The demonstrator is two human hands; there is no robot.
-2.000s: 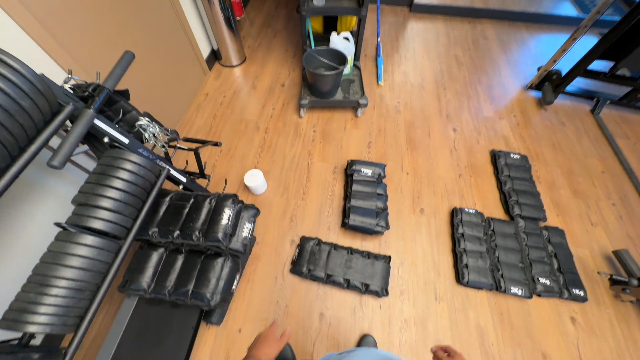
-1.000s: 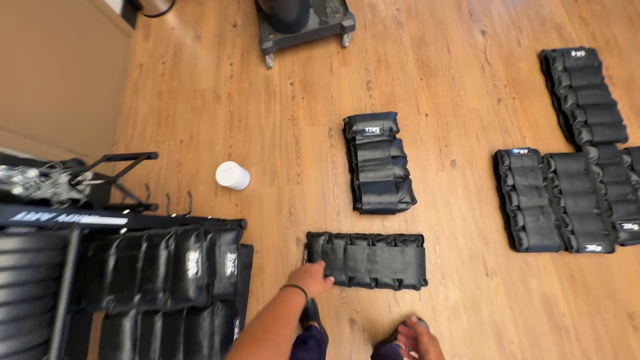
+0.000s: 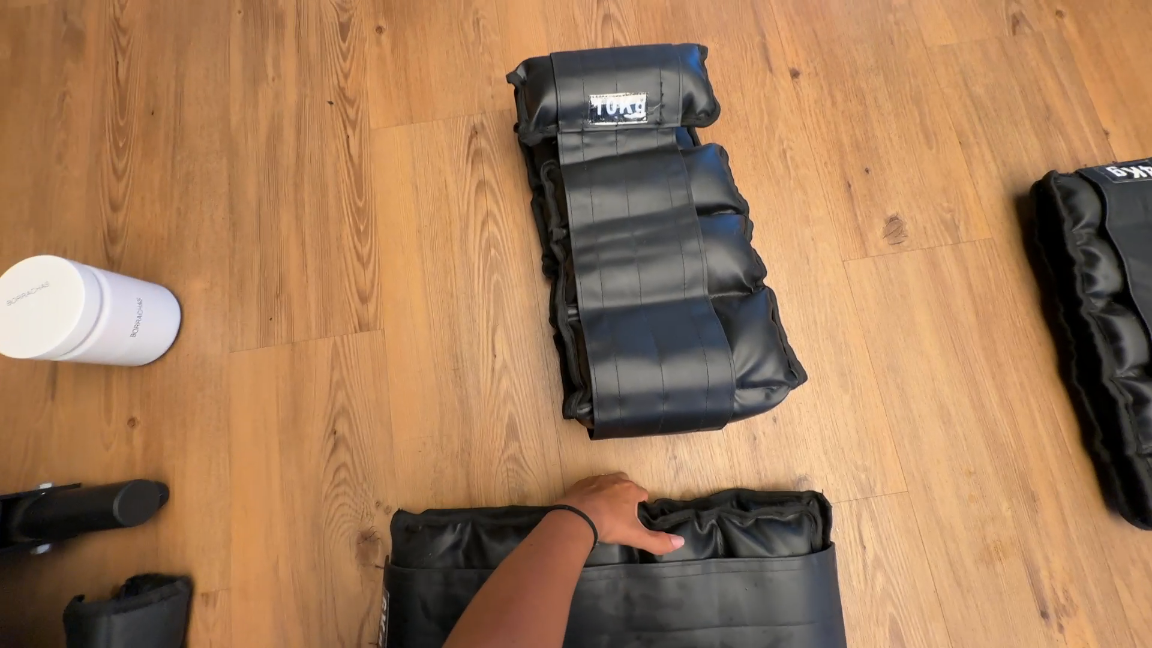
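My left hand, with a thin black band at the wrist, grips the far padded edge of a black ankle weight that lies crosswise on the wooden floor at the bottom of the view. The thumb rests on top of the padding and the other fingers are hidden over the far edge. Just beyond it lies a second black weight, lengthwise, its strap along the top and a weight marking at its far end. My right hand is out of the frame.
A white lidded tub stands at the left. Below it are a black rack peg and the end of another black padded weight. Further black weights lie at the right edge.
My left hand has moved from the left end of the crosswise weight to the middle of its far edge. My right hand has left the view. The view has come closer to the floor.
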